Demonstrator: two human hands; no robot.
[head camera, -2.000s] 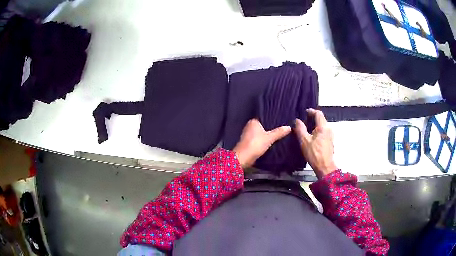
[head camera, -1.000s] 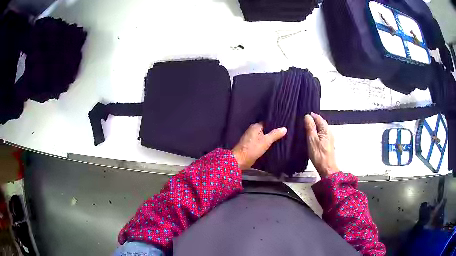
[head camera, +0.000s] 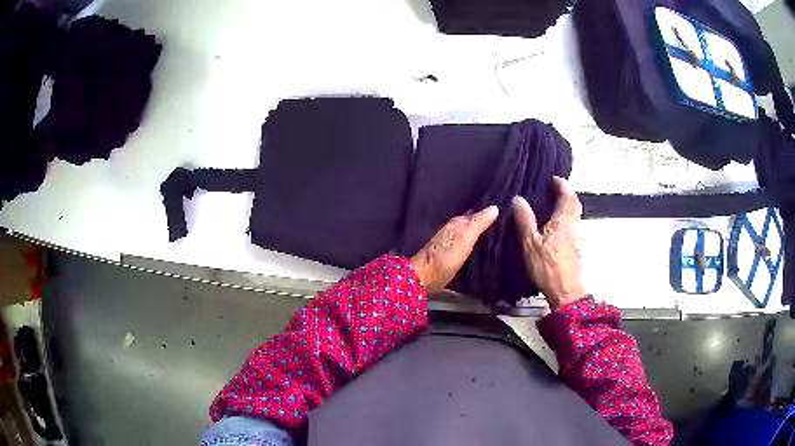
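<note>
Two stacks of dark cut panels lie side by side at the table's front. The left stack (head camera: 333,179) is flat. The right stack (head camera: 455,170) has its right part fanned and bent up into ridges. My left hand (head camera: 453,248) rests on the right stack, thumb against the ridges. My right hand (head camera: 555,248) is on the right side of the ridges, thumb and fingers apart around some panel edges. A dark tie strip (head camera: 671,205) runs out to the right, and its bent end (head camera: 218,180) shows left of the left stack. Its middle is hidden under the stacks.
The white table (head camera: 218,96) holds a dark ragged pile (head camera: 100,91) at left and another stack (head camera: 501,16) at the back. A large blue die (head camera: 716,80) lies on a dark stack at back right. A small blue die (head camera: 696,260) and a larger one (head camera: 757,258) lie at right.
The ridges on the right stack look narrower and lean further right. My right hand's thumb and fingers have spread apart over the panel edges. The view has shifted slightly.
</note>
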